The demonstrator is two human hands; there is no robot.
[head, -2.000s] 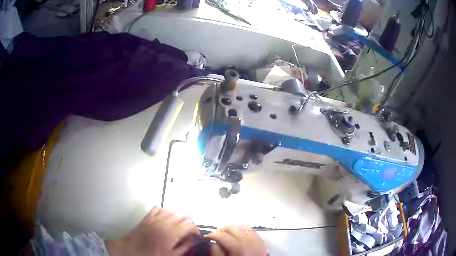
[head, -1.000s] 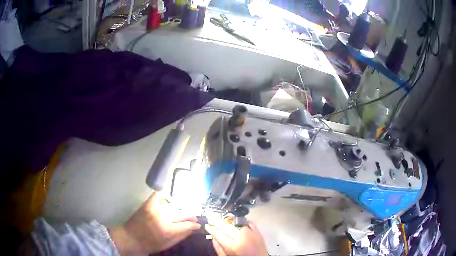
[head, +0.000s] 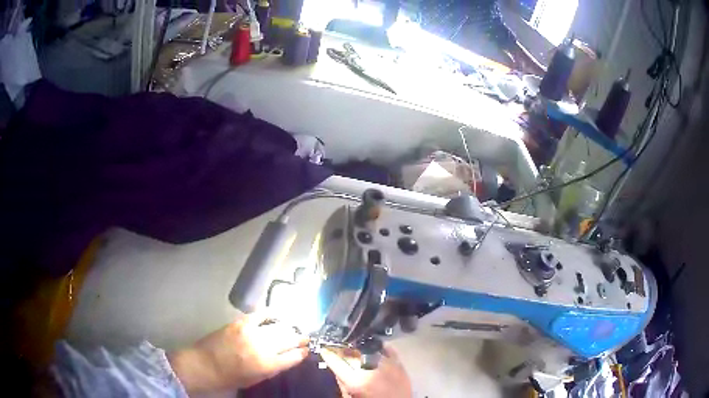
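A dark purple garment piece (head: 291,384) lies at the bottom edge, below the sewing machine's needle area, partly cut off. My left hand (head: 245,356) holds its left side, fingertips beside the presser foot (head: 317,342). My right hand (head: 369,376) holds its right side, thumb and fingers near the presser foot, partly under the machine head. The white sewing machine (head: 482,272) with a blue stripe stands in front and to the right. Glare hides the needle and the cloth edge there.
A heap of purple cloth (head: 155,167) lies left of the machine. The lamp (head: 260,266) hangs left of the head. A scrap box (head: 622,381) is at lower right. Behind are a far table (head: 311,97) with a red spool (head: 242,45), and dark thread cones (head: 558,71).
Over two seconds both hands have moved up from the bottom edge to the presser foot, bringing purple cloth. In the last second they stay there; the camera view has shifted slightly.
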